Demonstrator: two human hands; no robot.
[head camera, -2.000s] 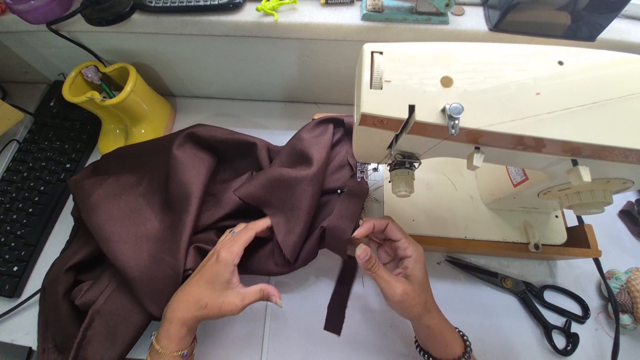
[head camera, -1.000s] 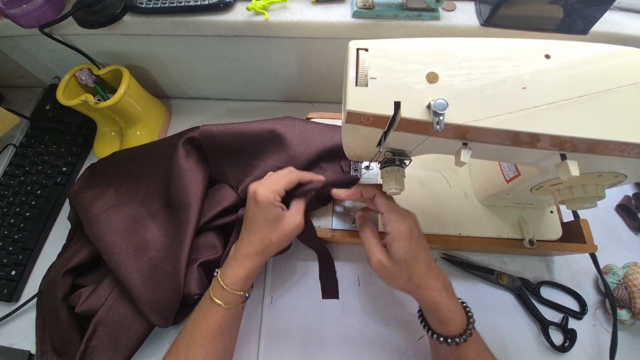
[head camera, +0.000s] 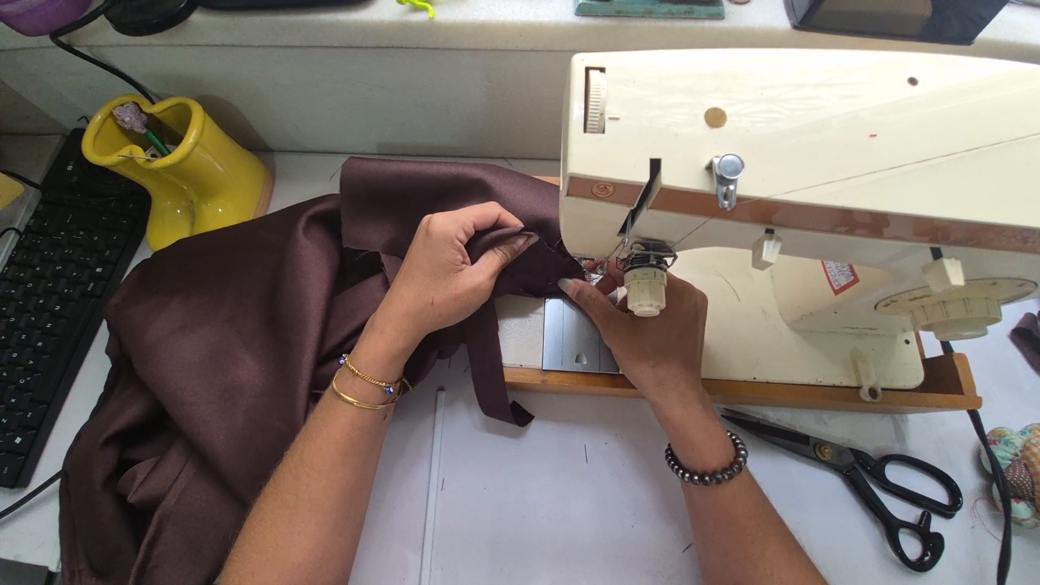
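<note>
Dark brown fabric lies bunched at the left and runs to the needle area of a cream sewing machine. My left hand pinches a folded edge of it between thumb and fingers, left of the needle. A narrow strip of the same fabric hangs below that hand over the wooden base's edge. My right hand is at the presser foot, its thumb by the fabric's edge; its fingertips are partly hidden behind the machine's head and dial, so its hold cannot be told. The metal slide plate shows between the hands.
Black-handled scissors lie at the right, near a patterned pincushion and a black cord. A yellow boot-shaped pot and a black keyboard stand at the left. The machine's wooden base edges the work area.
My left hand, open over the fabric two seconds ago, has moved right and pinches the fabric. My right hand has moved up to the presser foot. The view has come closer.
</note>
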